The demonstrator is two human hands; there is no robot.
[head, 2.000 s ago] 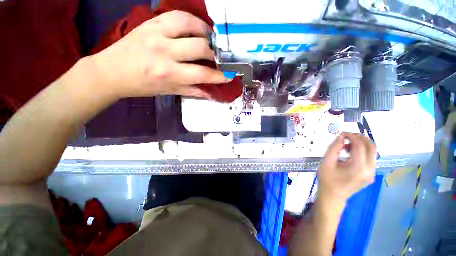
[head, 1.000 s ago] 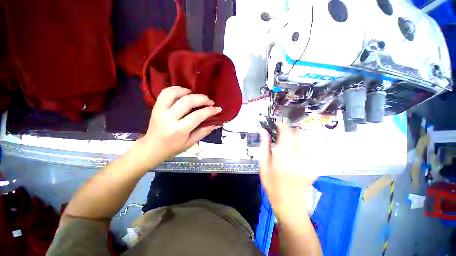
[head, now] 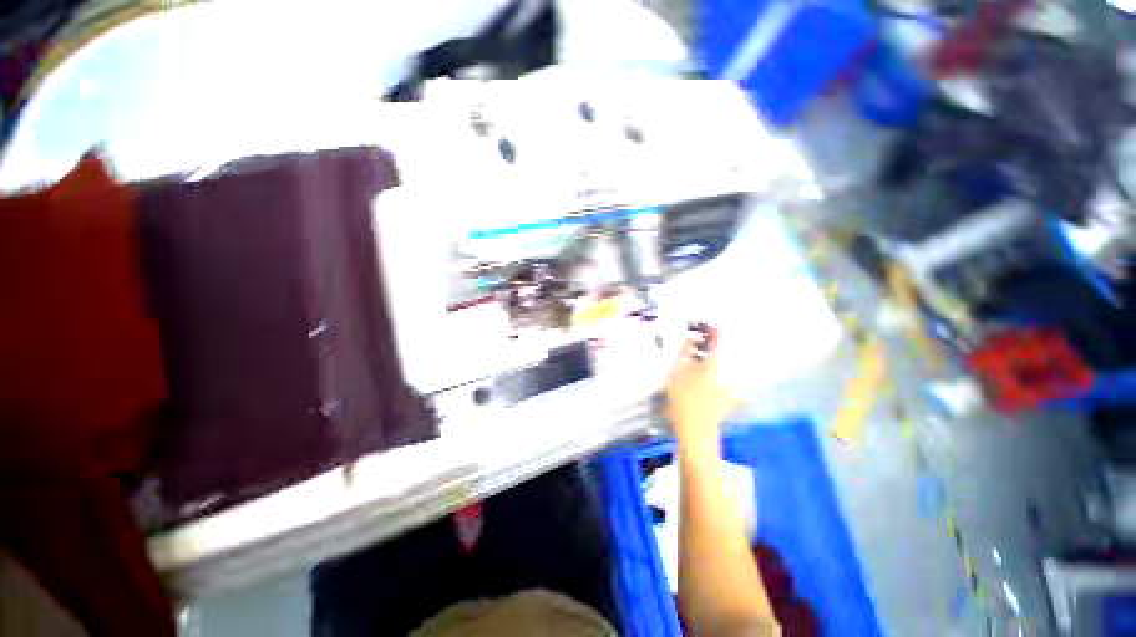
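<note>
The frame is blurred. The white sewing machine [head: 598, 156] with its blue stripe stands at the centre, with no garment seen at its needle area. My right hand [head: 695, 380] is small and blurred at the table's front edge, right of the needle area. A small dark thing, perhaps the thread snips [head: 701, 336], is at its fingertips; whether the fingers grip it cannot be told. My left hand is not in view. Dark red garments [head: 75, 336] lie at the far left and hang over the front edge.
A dark board [head: 237, 336] lies left of the machine. A blue bin [head: 810, 510] with white and dark red pieces is below the table on the right. A red plastic crate [head: 1031, 368] and another blue container [head: 797, 56] are farther right.
The view has swung and tilted. My left hand and the red piece it held have left the middle of the table. My right hand is now farther right of the needle area.
</note>
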